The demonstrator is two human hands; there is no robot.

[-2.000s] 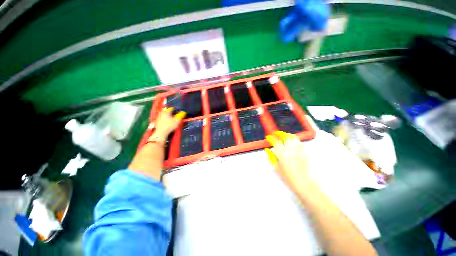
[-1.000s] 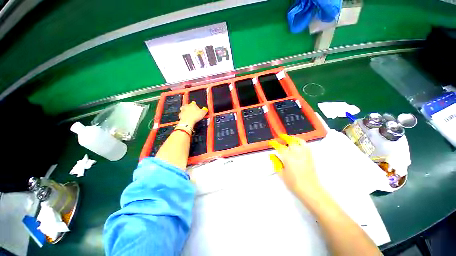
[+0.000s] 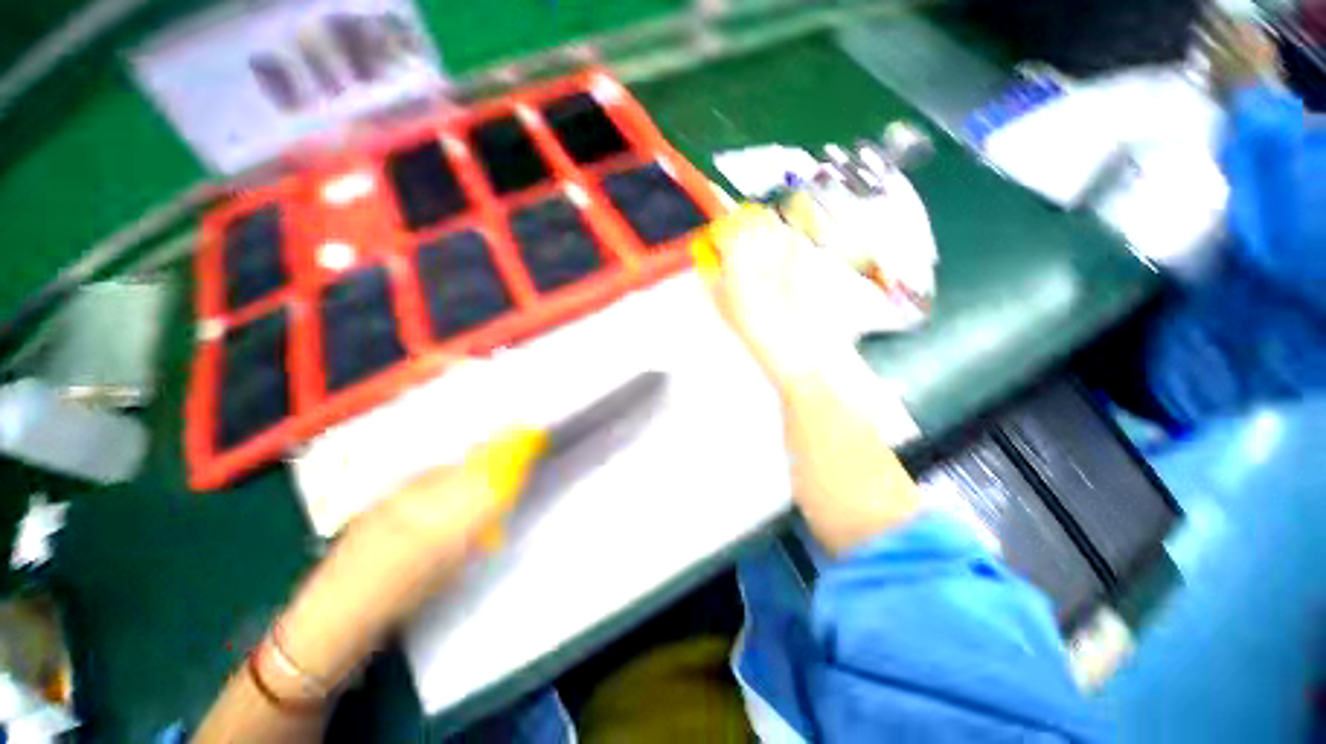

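My left hand (image 3: 451, 502), blurred and with yellow finger cots, holds a dark smartphone (image 3: 608, 411) by one end above the white work mat (image 3: 676, 487). My right hand (image 3: 749, 284), also with yellow cots, rests at the right front corner of the red-orange foam phone tray (image 3: 415, 359); I cannot tell if it holds anything. The tray has dark phones in most pockets. One back-row pocket, second from the left, is empty and shows two pale spots.
A dish with metal-topped jars (image 3: 873, 218) is right of the tray. A translucent bottle (image 3: 66, 432) and plastic bag (image 3: 109, 342) lie left. A black tray (image 3: 1069, 487) is low right. Another person's blue sleeve (image 3: 1258, 175) shows at upper right.
The view has swung right and down. My left hand has lifted a phone out of the tray's back row and brought it over the mat. My right hand is still near the tray's front right.
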